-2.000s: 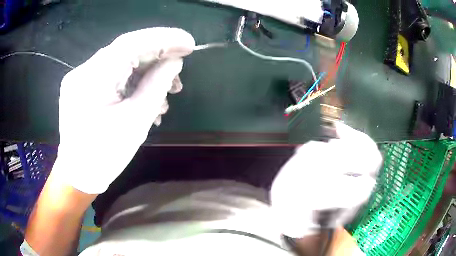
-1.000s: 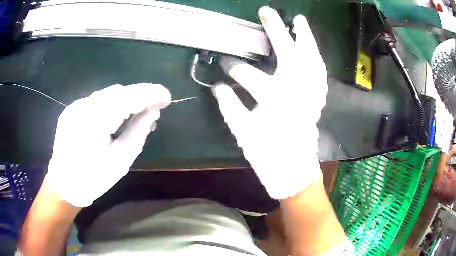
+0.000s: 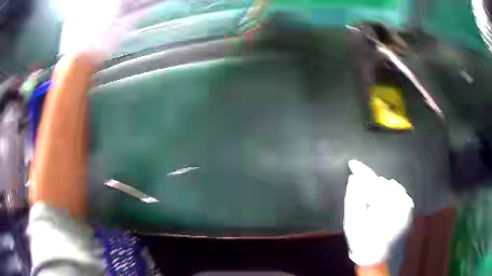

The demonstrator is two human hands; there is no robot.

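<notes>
My left hand, gloved in white, is blurred at the top left edge, with the forearm stretched up. What it holds cannot be seen. A long grey-white bar-shaped lamp body, also blurred, lies to the right of that hand across the upper left. My right hand, white-gloved, is at the lower right near the mat's front edge, with one fingertip pointing up. Nothing shows in it, but its curled fingers are hard to make out. Two bright strips, a longer one and a shorter one, lie on the green mat.
A yellow sponge sits at the right in a black stand. A shiny blurred rod or cord runs beside it. A blue crate is below the bench at left. Green basket parts show at lower right.
My left hand has gone up and left, and the solder wire no longer shows in it. My right hand has left the lamp body and moved down and right. The view has shifted and blurred.
</notes>
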